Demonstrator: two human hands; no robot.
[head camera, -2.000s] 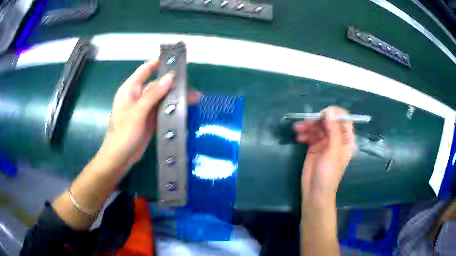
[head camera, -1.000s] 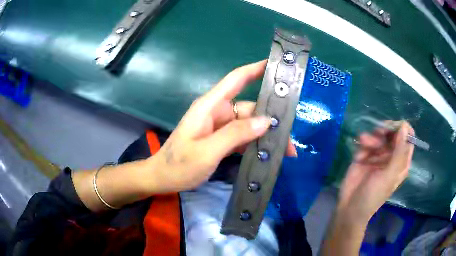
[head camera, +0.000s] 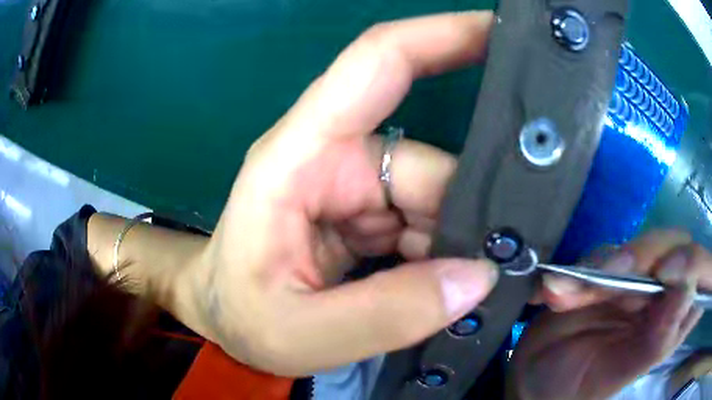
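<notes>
My left hand (head camera: 312, 226) holds a dark grey housing strip (head camera: 519, 101), thumb on its face and fingers at and behind its left edge. The strip is tilted, its top and bottom cut off by the picture. Dark round inserts (head camera: 503, 245) sit along it; one insert (head camera: 541, 141) looks flat silver with a small centre hole. My right hand (head camera: 624, 312), partly blurred, holds slim silver tweezers (head camera: 605, 276). Their tip is at a small pale crescent piece (head camera: 521, 263) at the lower right of the insert by my left thumb. Whether the crescent touches the strip is unclear.
A shiny blue carrier sheet (head camera: 621, 183) with rows of pale crescents lies behind the strip at right, on the green surface (head camera: 179, 101). Part of another housing strip (head camera: 35, 47) shows at top left. A white band crosses the top right corner.
The strip and my left hand are much closer to the camera. My right hand has brought the tweezers from the right to the strip, beside my left thumb.
</notes>
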